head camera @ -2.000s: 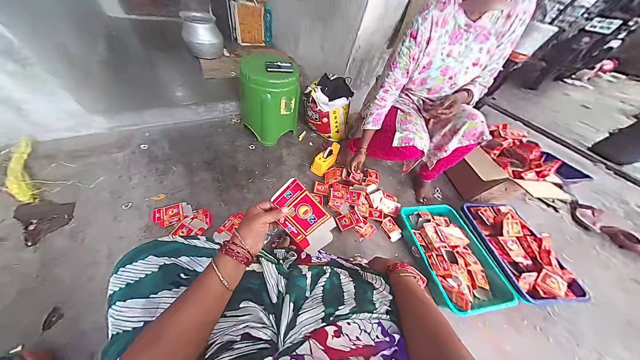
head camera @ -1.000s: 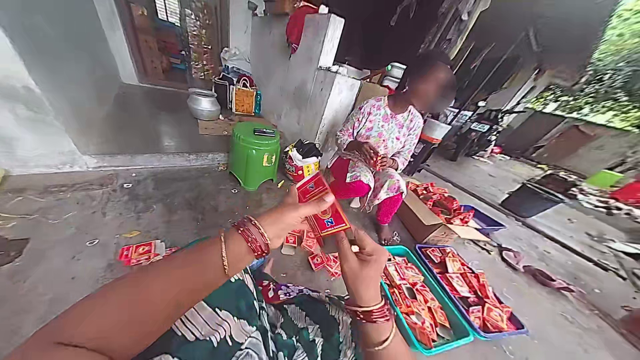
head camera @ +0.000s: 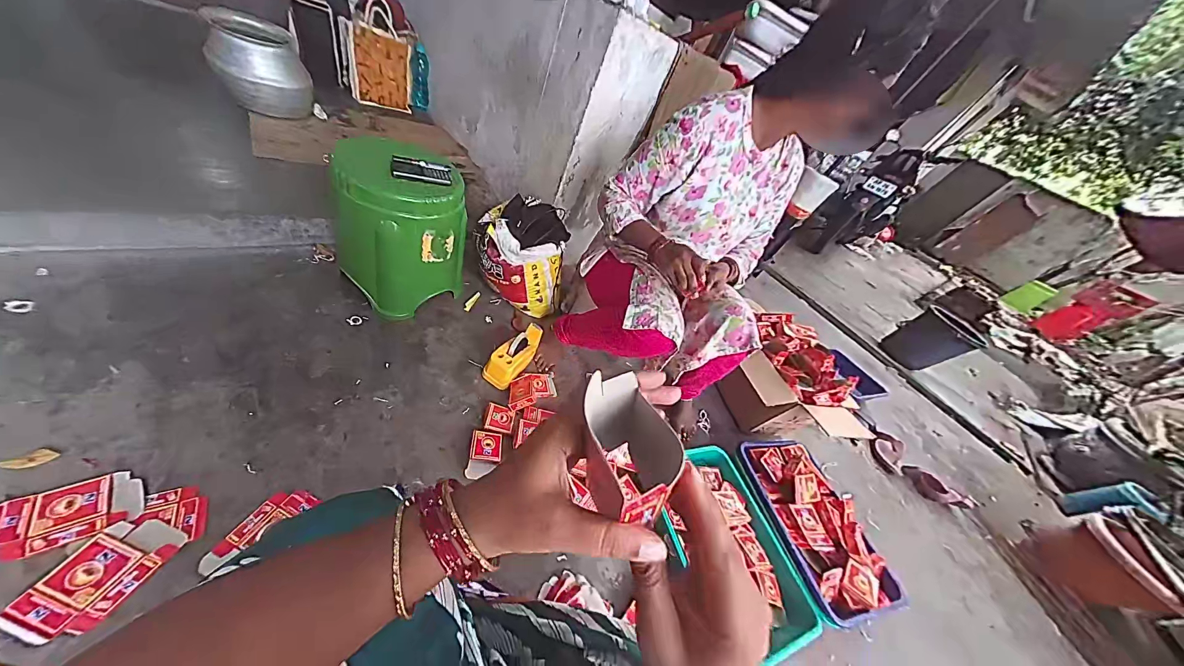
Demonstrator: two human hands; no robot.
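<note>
Between both hands is a small red printed cardboard box (head camera: pixel 638 453), its top open and its grey inside showing. My left hand (head camera: pixel 546 504), with red and gold bangles at the wrist, grips the box from the left, thumb across its lower front. My right hand (head camera: pixel 708 573) holds its right side with the fingers. Flat red cartons (head camera: pixel 83 578) lie on the floor at the left. Small red boxes (head camera: pixel 487 446) lie on the floor beyond my hands. Behind my right hand, a teal tray (head camera: pixel 803 601) holds many red boxes.
A blue tray (head camera: pixel 897 592) of red boxes stands right of the teal one, with a cardboard carton (head camera: pixel 754 388) behind. Across from me a seated person (head camera: pixel 712 203) handles something small. A yellow tape dispenser (head camera: pixel 511 358), green stool (head camera: pixel 398 240) and printed bag (head camera: pixel 532 268) are ahead.
The red carton was flat-looking in my left hand two seconds ago; now both hands hold it opened into a box shape. The other person's hands have risen from the floor pile to the lap.
</note>
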